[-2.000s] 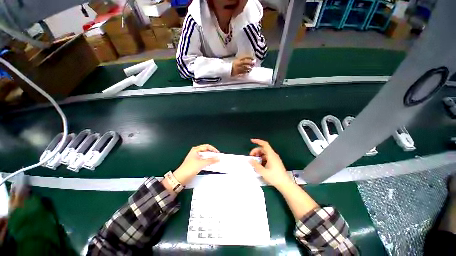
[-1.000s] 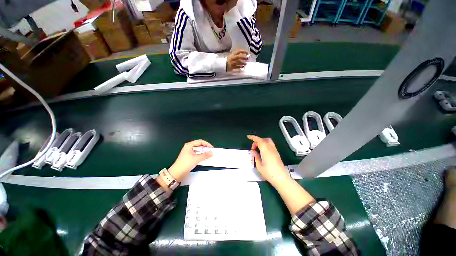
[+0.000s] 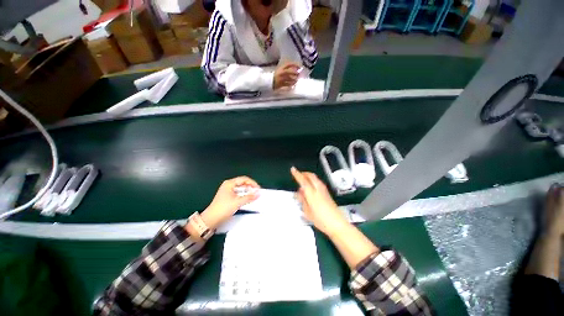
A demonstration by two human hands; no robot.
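My left hand [image 3: 233, 196] holds the left end of a narrow white label strip [image 3: 270, 200] above the near rail. My right hand [image 3: 314, 199] is at the strip's right end, with its index finger raised; whether it grips the strip is unclear. The white label sheets [image 3: 271, 259] lie flat below, with faint rows of marks at their lower left. White loop-shaped product units [image 3: 337, 171] lie in a row on the dark green belt at right. More units [image 3: 77, 188] lie at left.
A slanting grey post [image 3: 445, 133] stands at right, and a white cable [image 3: 52, 148] hangs at left. A person in a white hooded top [image 3: 247, 77] is opposite. Folded white pieces [image 3: 148, 91] lie on the far ledge. Silvery sheet [image 3: 479, 247] covers the right bench beside another person's arm.
The units on the belt and the surroundings have shifted left in the view. Both hands stay at the strip, and the right index finger remains raised. The neighbour's green sleeve at left shows less.
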